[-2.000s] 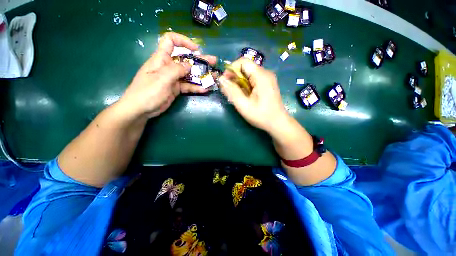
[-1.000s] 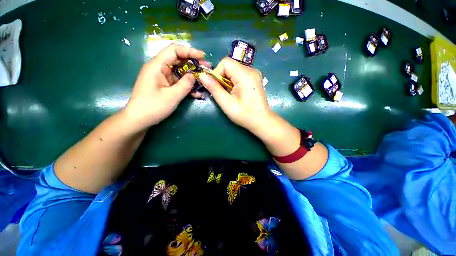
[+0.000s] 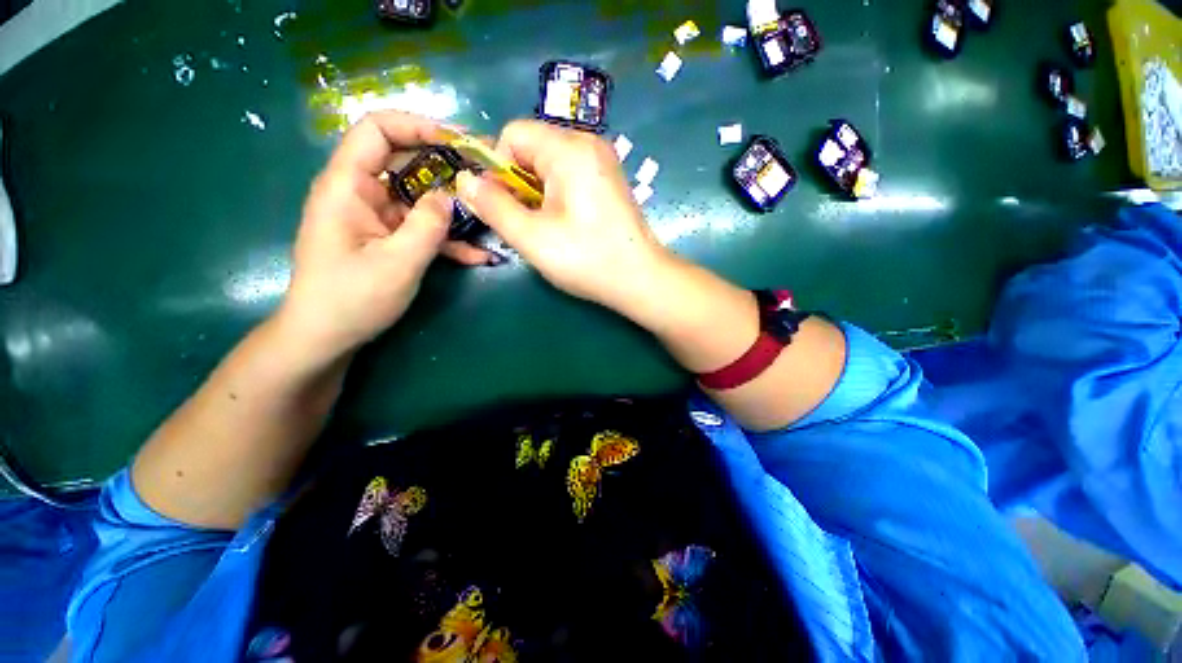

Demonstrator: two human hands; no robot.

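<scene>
My left hand (image 3: 357, 240) holds a black electronic unit (image 3: 428, 174) between thumb and fingers, its gold-patterned face up. My right hand (image 3: 570, 207) holds yellow tweezers (image 3: 508, 171) slanting over the unit. The tweezers' tips are close to the unit's upper edge; I cannot tell whether they touch it. The right thumb is at the unit's right side. Part of the unit is hidden by the fingers.
Black units (image 3: 573, 96) lie beyond and right of my hands on the green table (image 3: 519, 337). Loose white squares (image 3: 730, 134) lie among them. A yellow bin (image 3: 1138, 78) is at the far right. A person's blue sleeve (image 3: 1102, 376) is at right.
The view has shifted, so table items sit higher and further left. The held unit has turned from its white-patched side to its gold face. The right hand with the tweezers has moved in over it.
</scene>
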